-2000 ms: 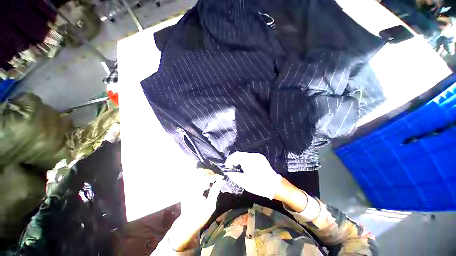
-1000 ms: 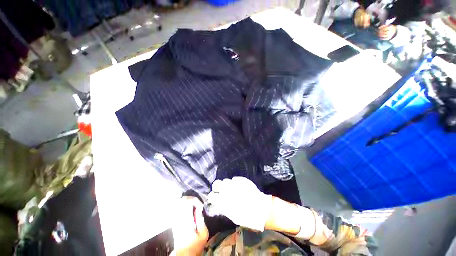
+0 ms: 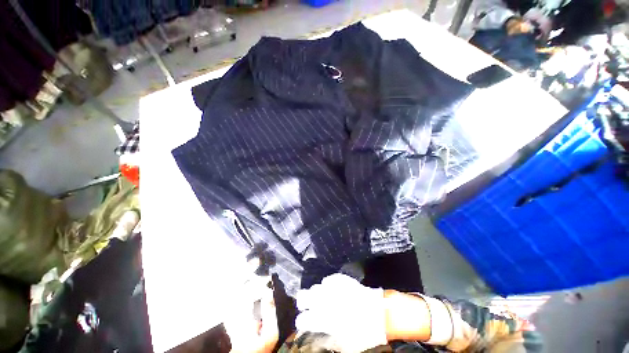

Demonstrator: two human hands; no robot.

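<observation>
A dark pinstriped garment (image 3: 276, 138) lies spread over the white table (image 3: 165, 227), with a plain black part and a small white loop at its far end. A gathered, wrinkled band (image 3: 392, 240) hangs at its near edge. My right hand (image 3: 343, 314), in a white glove, is closed on the garment's near edge at the bottom of the view. My left hand (image 3: 256, 317) is at the same edge, to the left, overexposed and partly cut off by the frame. Small dark shapes show at its fingertips; I cannot tell what they are, nor its exact grip.
A blue crate or bin (image 3: 545, 214) stands right of the table. A flat black rectangle (image 3: 488, 75) lies at the table's far right. Olive sacks (image 3: 27, 220) and piled clothes (image 3: 103, 296) are at the left. Dark garments hang on racks (image 3: 131, 17) behind.
The view has tilted up, so the garment and table's far end show more. Both hands have moved down to the frame's lower edge, still at the garment's near edge.
</observation>
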